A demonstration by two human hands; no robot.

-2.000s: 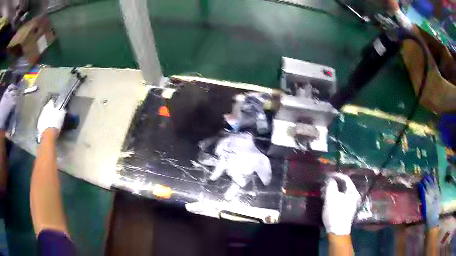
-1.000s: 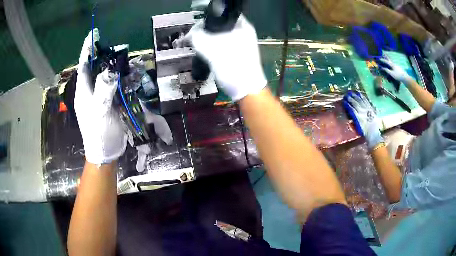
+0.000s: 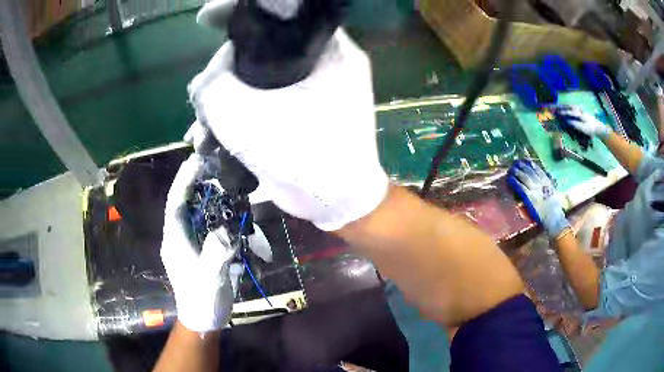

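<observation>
My left hand (image 3: 191, 254), in a white glove, holds a small dark assembly (image 3: 215, 211) with round metal spots over the black board (image 3: 131, 254). A thin blue wire (image 3: 255, 275) sticks out of it towards me. My right hand (image 3: 298, 138), also in a white glove, is closed around the thick black electric screwdriver (image 3: 273, 43). The tool's lower end (image 3: 236, 174) points down at the assembly. Whether its tip touches a screw is hidden. The screw feeder is hidden behind my right hand and arm.
A co-worker's gloved hands (image 3: 537, 190) are at the right over a light green surface (image 3: 575, 156), with blue looped parts (image 3: 535, 83) behind. A black cord (image 3: 466, 109) hangs right of my hand. A pale post (image 3: 51, 94) stands at left. A white-framed tool (image 3: 266, 312) lies at the board's front edge.
My right hand has brought the screwdriver from the feeder to above the assembly. My left hand has moved right and lower in view, now beside the screwdriver's lower end. Two seconds ago my hands were apart.
</observation>
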